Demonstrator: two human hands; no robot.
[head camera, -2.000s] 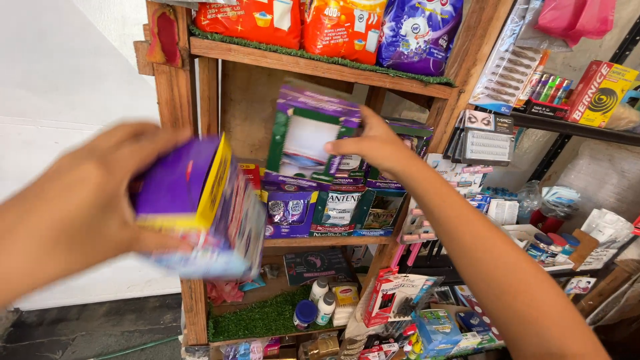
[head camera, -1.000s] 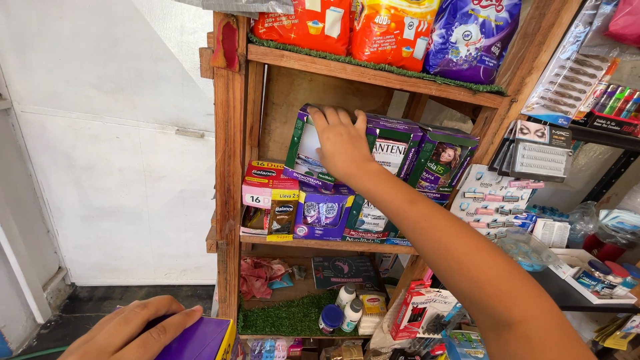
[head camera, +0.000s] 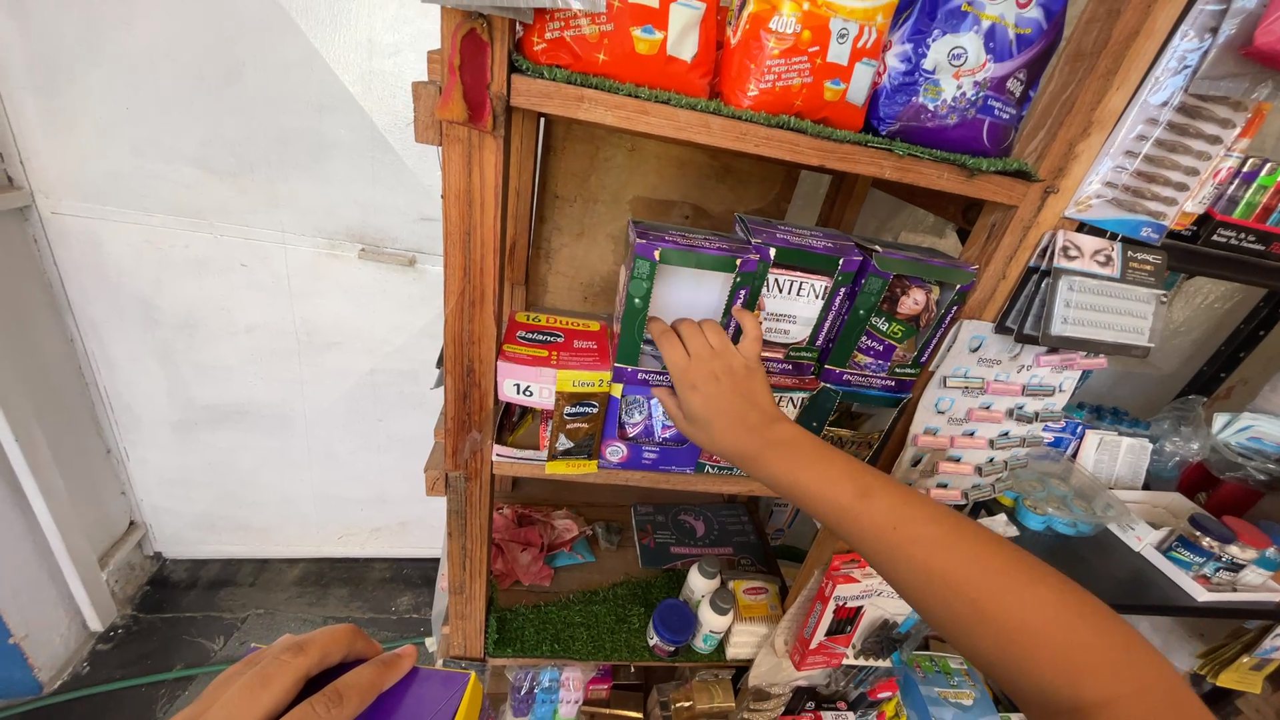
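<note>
My right hand (head camera: 715, 385) reaches to the middle shelf, its fingers against the front of a purple and green hair-treatment box with a window (head camera: 690, 290); whether they grip it is unclear. That box stands on a purple box with small packets (head camera: 645, 440). To its right are a windowed box with a shampoo packet (head camera: 800, 300) and another with a woman's picture (head camera: 895, 320). Red Balance boxes (head camera: 555, 355) are at its left. At the bottom left, my left hand (head camera: 300, 675) holds a purple and yellow box (head camera: 425, 690), partly out of view.
Detergent bags (head camera: 800, 60) stand on the upper shelf. Below, artificial grass (head camera: 570, 620) bears small bottles (head camera: 712, 620) and a pack of cotton swabs (head camera: 755, 610). A wooden post (head camera: 470, 350) bounds the shelves at left. Cosmetics and eyelash packs (head camera: 1105, 300) hang at right.
The windowed box, held in the air two seconds ago, now stands upright in the top row. My right hand has moved from its top to its lower front. My left hand has lowered with its box.
</note>
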